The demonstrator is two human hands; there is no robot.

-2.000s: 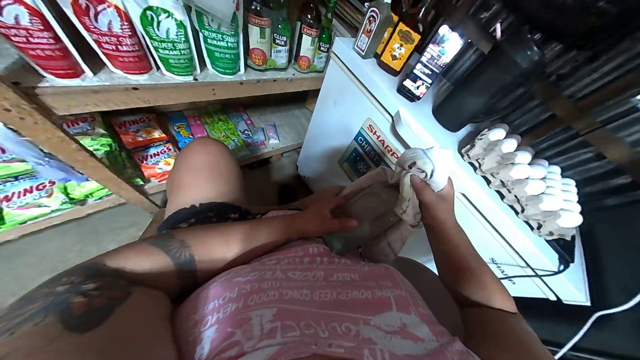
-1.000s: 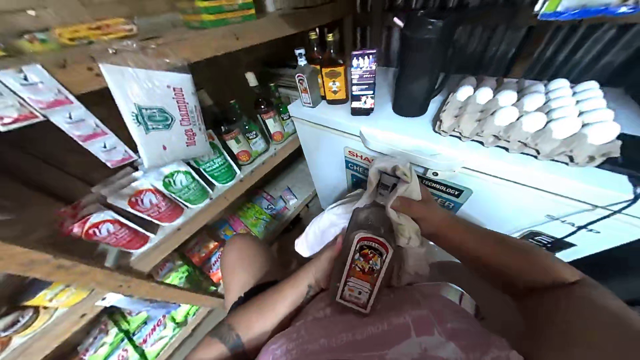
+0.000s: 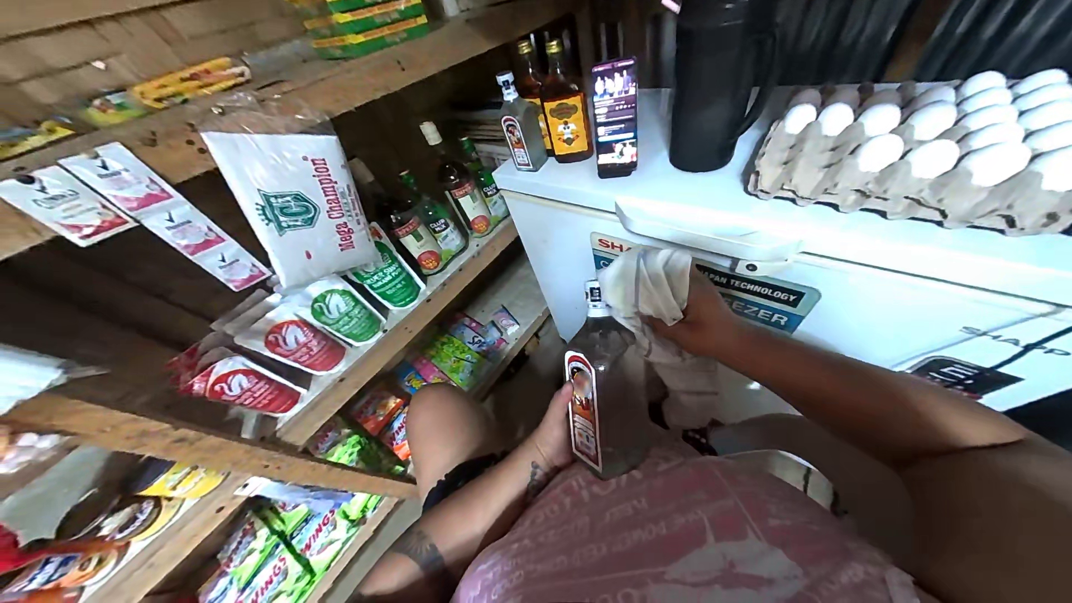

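Note:
A clear glass liquor bottle (image 3: 615, 394) with a white cap and a red-edged label stands nearly upright, slightly tilted, above my lap. My left hand (image 3: 556, 431) grips its lower side, with the fingers partly hidden behind the glass. Bunched in my right hand (image 3: 699, 322) is a pale cloth (image 3: 653, 289), which lies against the bottle's neck and cap on the right. Part of the cloth hangs down behind the bottle.
A white chest freezer (image 3: 871, 310) holds an egg tray (image 3: 796, 180), a black tumbler (image 3: 712, 92), a phone (image 3: 615, 117) and several bottles (image 3: 567, 113). Wooden shelves (image 3: 394, 360) with pouches (image 3: 306, 335) and more bottles (image 3: 435, 222) stand at left.
The bottle has turned, so its label faces left instead of toward me. The cloth has moved to the neck's right side, leaving the white cap showing. The view has shifted strongly since two seconds ago.

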